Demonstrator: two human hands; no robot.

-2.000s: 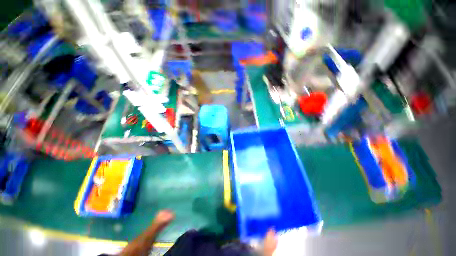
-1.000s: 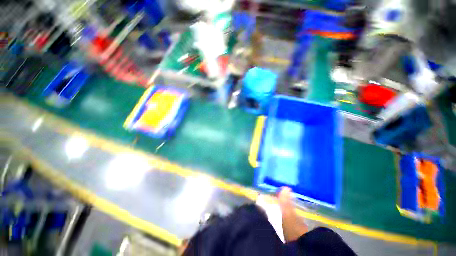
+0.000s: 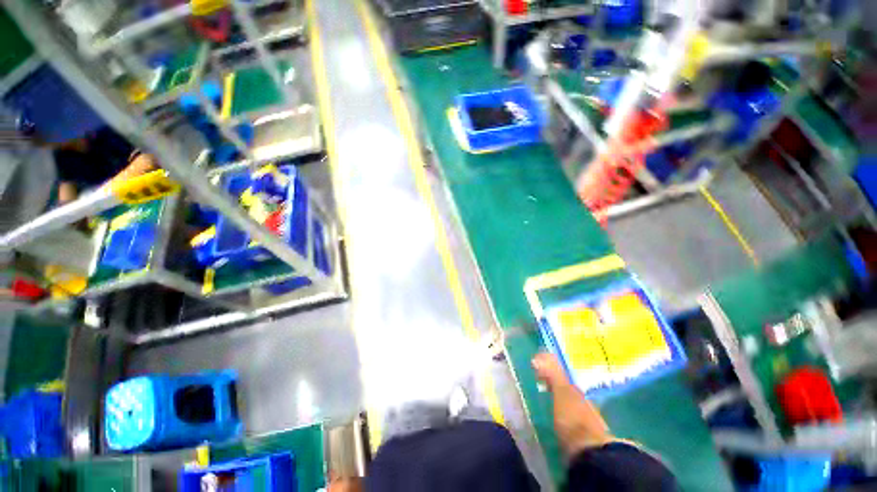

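A blue bin of yellow-orange wires [image 3: 615, 336] lies on the green bench top [image 3: 510, 216], beside yellow tape marks. The wires form two rows. My right hand [image 3: 572, 408] is at the bin's near left edge, fingers pointing forward; blur hides whether it grips the rim. A small skin-coloured patch at the bottom edge, left of my dark clothing, looks like my left hand [image 3: 346, 484]; it is almost wholly cut off.
Another blue bin with dark contents [image 3: 498, 117] stands farther along the bench. A grey aisle [image 3: 394, 240] with yellow lines runs on its left. A light blue stool [image 3: 171, 411], racks with blue bins and a person's arm [image 3: 135, 168] are left. A red coiled hose [image 3: 625, 159] hangs right.
The view has swung left along the bench. The large blue tote has left the picture. My right hand was at the tote's near rim and is now beside the wire bin.
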